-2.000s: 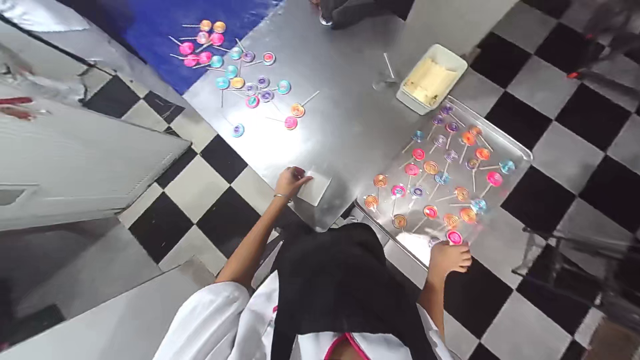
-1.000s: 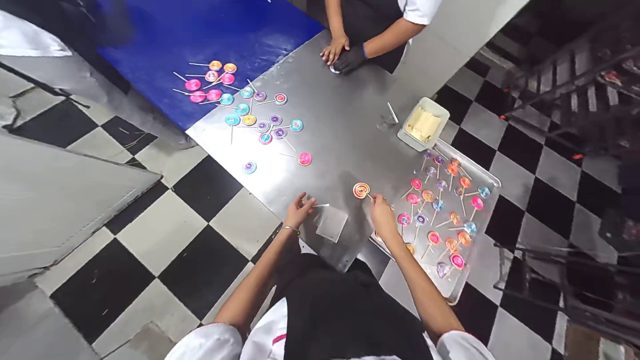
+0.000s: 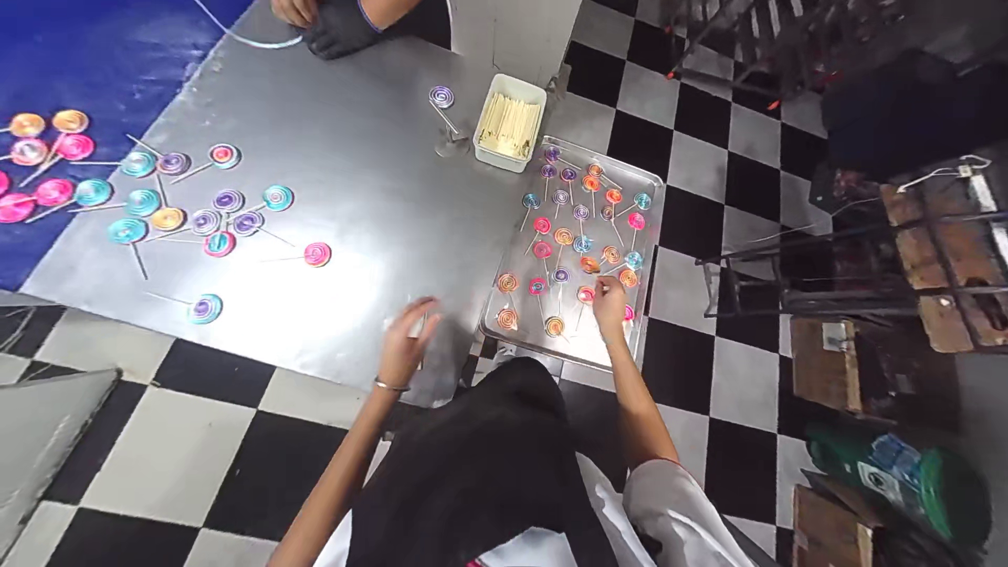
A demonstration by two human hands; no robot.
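Note:
My left hand (image 3: 409, 339) is over the steel table (image 3: 370, 205) near its front edge, fingers apart; a small pale, clear thing under them is partly hidden. My right hand (image 3: 610, 307) is over a metal tray (image 3: 488, 315), its fingertips pinched at a tilted orange lollipop (image 3: 589, 265); the grip on its stick is hidden. Several spiral lollipops in pink, orange, purple and blue lie on the tray. More lie at the table's left, among them a pink one (image 3: 317, 253) and a blue-purple one (image 3: 205, 309).
A white plastic tub (image 3: 510, 159) of pale sticks stands at the table's right edge. Near it, a purple lollipop (image 3: 442, 97) is beside a small clear object (image 3: 452, 145). A blue covering (image 3: 87, 55) lies at left. A co-worker's gloved hand (image 3: 339, 31) is at the far edge.
My right hand, which held a lollipop over the table, has moved right to the tray. My left hand stays near the table's front edge. A purple lollipop now shows beside the tub.

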